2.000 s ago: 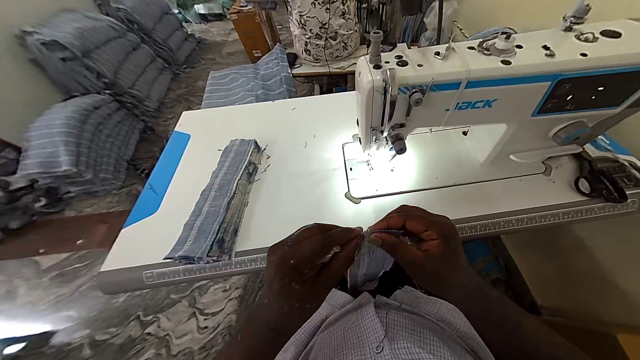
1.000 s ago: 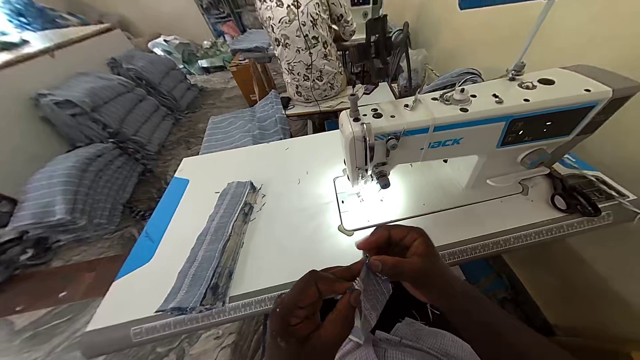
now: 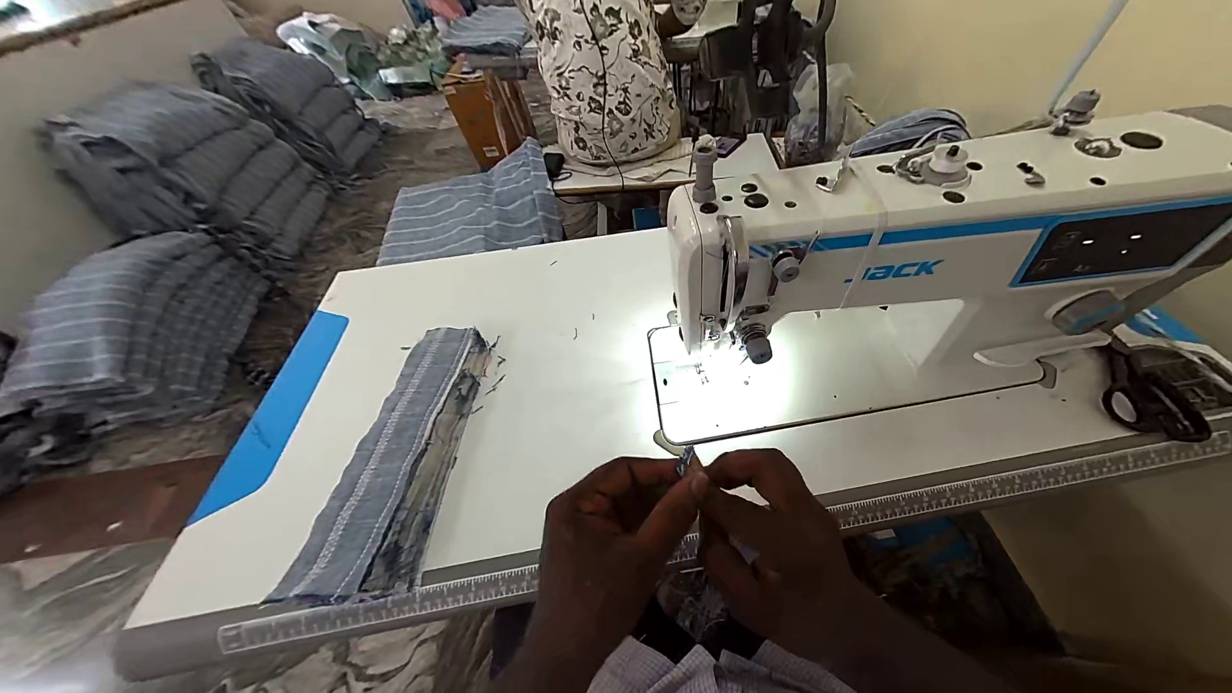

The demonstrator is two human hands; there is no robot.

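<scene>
My left hand [image 3: 616, 529] and my right hand [image 3: 770, 549] meet at the front edge of the sewing table. Between their fingertips they pinch a small bit of blue-grey fabric [image 3: 686, 460]; most of it is hidden by the fingers. Just beyond them stands a white Jack sewing machine [image 3: 866, 250], its needle area brightly lit. To the left on the tabletop [image 3: 558, 385] lies a stack of blue-grey striped fabric strips [image 3: 385, 472] with frayed edges.
Black-handled scissors [image 3: 1145, 399] lie at the table's right end. A ruler tape [image 3: 962, 481] runs along the front edge. Striped fabric [image 3: 472, 217] hangs beyond the table. Bundled fabric piles [image 3: 144, 318] stand on the floor at left. Another person [image 3: 606, 87] in patterned clothing sits ahead.
The pale cloth seen hanging from my fingers one second ago is no longer visible there; a small bit of fabric shows at my fingertips. My hands have come closer together.
</scene>
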